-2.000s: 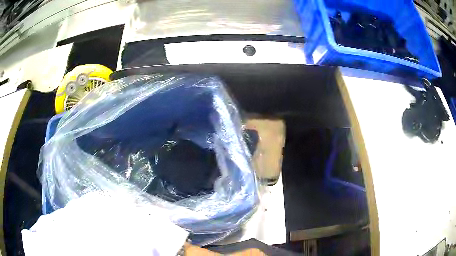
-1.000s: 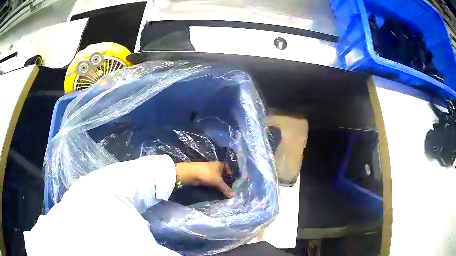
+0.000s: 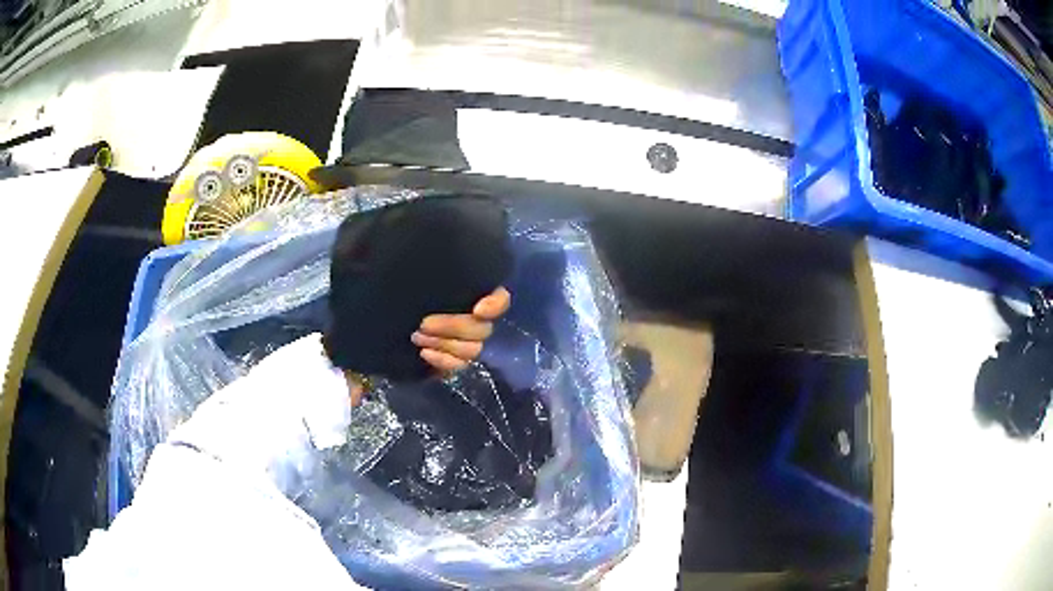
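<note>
My left hand (image 3: 460, 335), in a white sleeve from the lower left, holds a flat black rounded-square face panel (image 3: 416, 271) above the bin. Its fingertips press on the panel's lower right; the rest of the hand is hidden behind it. The blue bin (image 3: 136, 312) is lined with a clear plastic bag (image 3: 595, 462), and black pieces (image 3: 468, 444) lie inside it. My right hand is not in view.
A blue crate (image 3: 826, 150) with black pieces stands at the upper right. A black bundle (image 3: 1016, 375) lies on the white table (image 3: 958, 485) at the right. A yellow fan (image 3: 245, 191) is behind the bin. A tan piece (image 3: 676, 387) is right of the bin.
My left hand has come up from inside the bin with the black panel in it. The view has shifted, so the crate and table edge sit lower in the picture.
</note>
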